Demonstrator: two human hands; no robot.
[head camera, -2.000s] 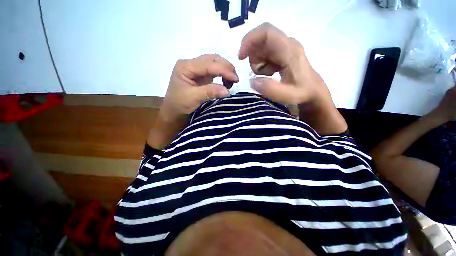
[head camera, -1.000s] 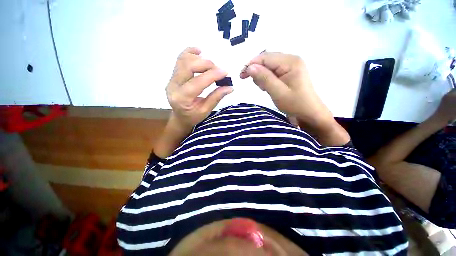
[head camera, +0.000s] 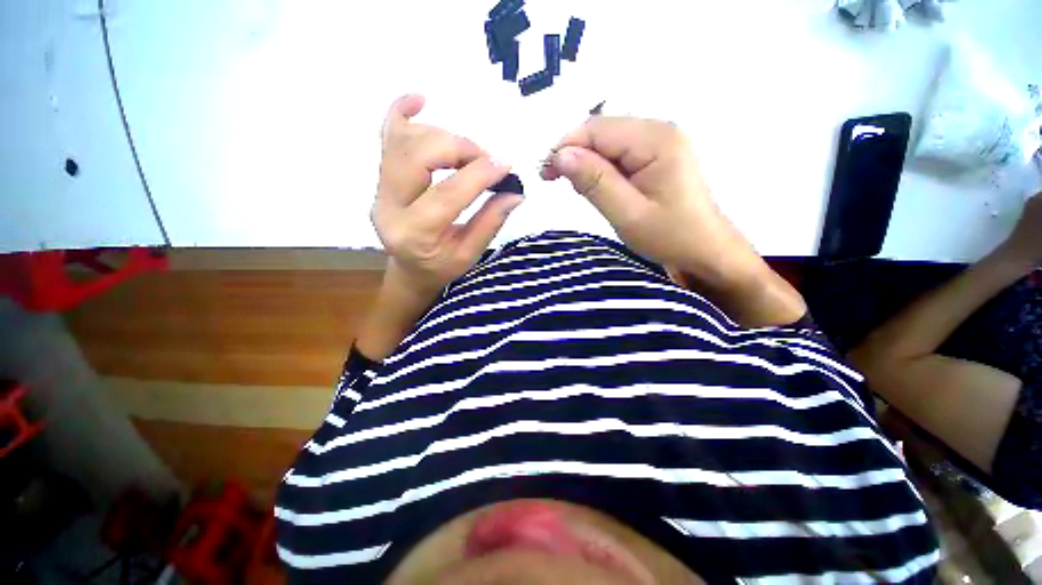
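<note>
My left hand (head camera: 440, 194) pinches a small black connector housing (head camera: 509, 184) between thumb and fingertips above the white tabletop (head camera: 274, 126). My right hand (head camera: 628, 177) is just right of it, thumb and index finger closed on thin wire ends (head camera: 548, 163); the strands are blurred and barely visible. A small dark tip shows above the right index finger. The housing and the wire ends are a short gap apart. Several loose black housings (head camera: 536, 83) lie in a small group beyond my hands.
A black phone (head camera: 865, 186) lies at the table's front edge on the right, beside a crumpled clear plastic bag (head camera: 971, 120). Grey-white bundles (head camera: 889, 11) are at the far right. Another person's arm (head camera: 971, 303) is at the right. A small black spot (head camera: 72, 167) is at the left.
Since two seconds ago my right hand has closed from a spread pose into a pinch on the wire ends. My left hand keeps hold of the housing. The view has shifted slightly.
</note>
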